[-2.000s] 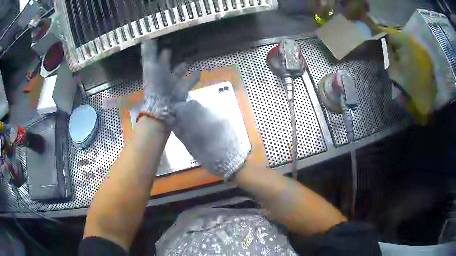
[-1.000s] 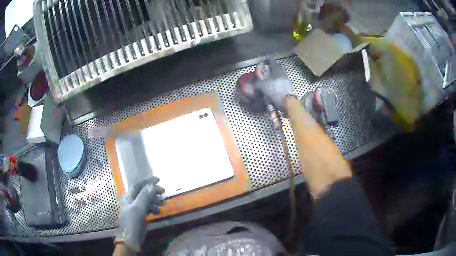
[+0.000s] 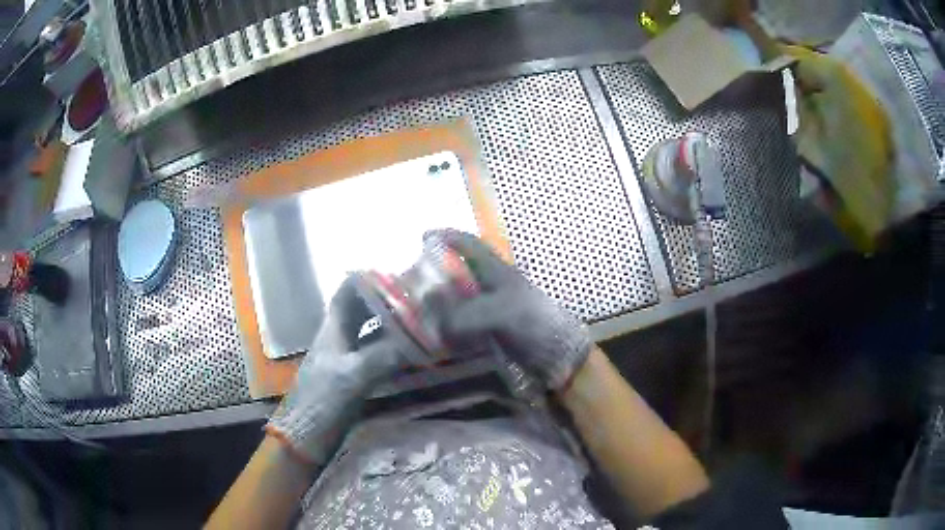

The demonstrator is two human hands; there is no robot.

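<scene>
A grey and red sander is held between both gloved hands, tilted on its side above the front edge of the fixture. My right hand is around its body. My left hand touches its disc side; the fingers are partly hidden. The silver-white metal panel lies flat on the orange-bordered fixture, with two dark holes at its upper right corner. The hands and sander cover its lower right part.
A second sander rests on the perforated bench at right. A blue round pad and a dark tray lie left. A slotted rack, cardboard box and yellow cloth stand behind and right.
My right hand has taken the nearer sander from the bench and brought it left, in front of me. My left hand has left the panel's lower left edge and moved to the sander.
</scene>
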